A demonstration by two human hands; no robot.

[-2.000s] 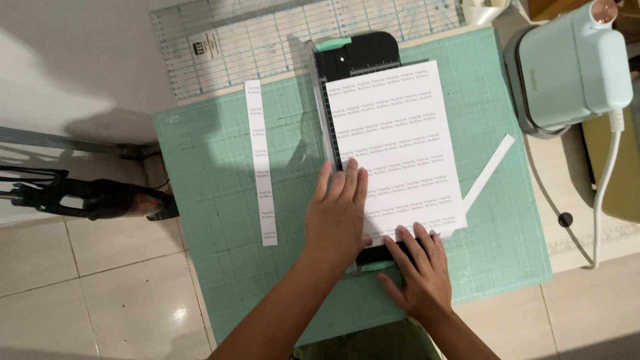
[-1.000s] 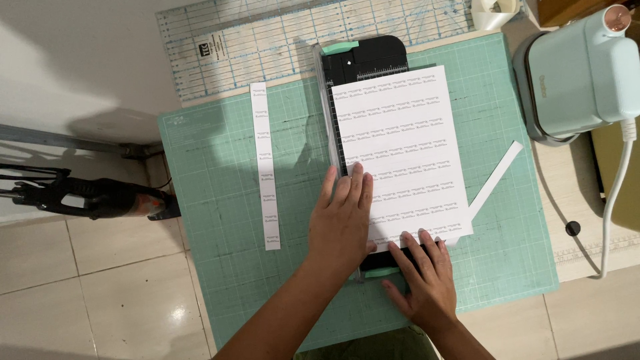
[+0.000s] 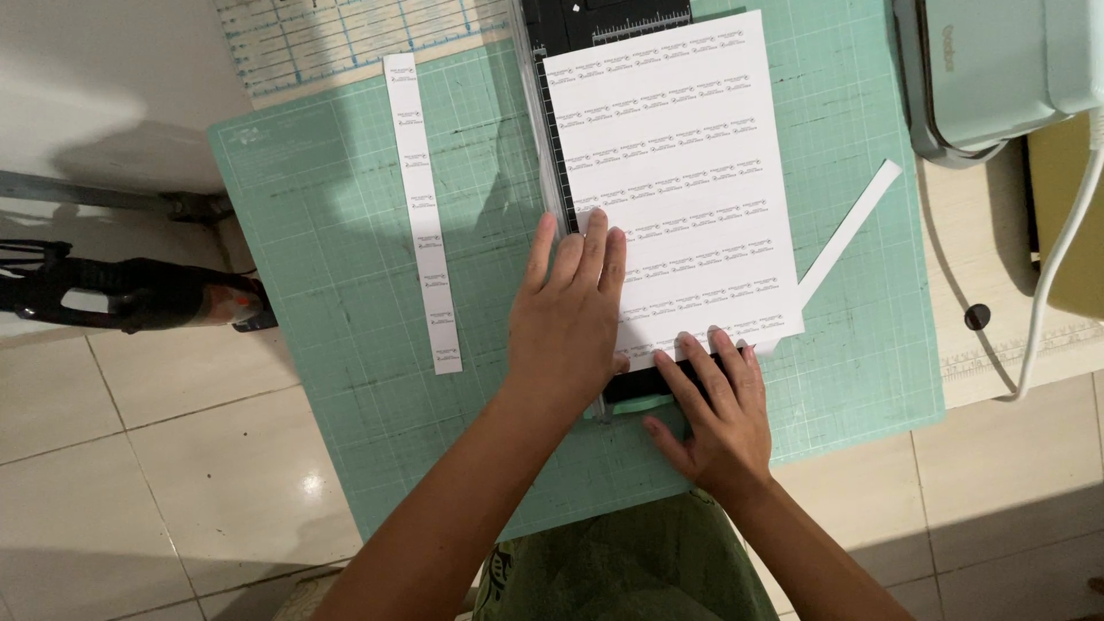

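Note:
A printed white paper sheet (image 3: 681, 172) lies on a black paper trimmer (image 3: 642, 21), its left edge along the trimmer's clear rail (image 3: 536, 129). My left hand (image 3: 569, 319) rests flat over the rail and the sheet's lower left part, fingers pointing up the sheet. My right hand (image 3: 720, 414) has its fingertips on the sheet's bottom edge, with the palm below. Neither hand is closed around anything. A narrow printed paper strip (image 3: 423, 216) lies on the green cutting mat (image 3: 345, 259) to the left. A blank white strip (image 3: 849, 233) sticks out from under the sheet at the right.
A clear quilting ruler (image 3: 345, 43) lies at the mat's top left. A pale green appliance (image 3: 992, 78) stands at the upper right, its white cable (image 3: 1056, 250) hanging along the table. At the far left is a black device (image 3: 147, 293) over the tiled floor.
The view has moved closer. Both hands remain in nearly the same places on the sheet and trimmer, and the strips have not plainly moved.

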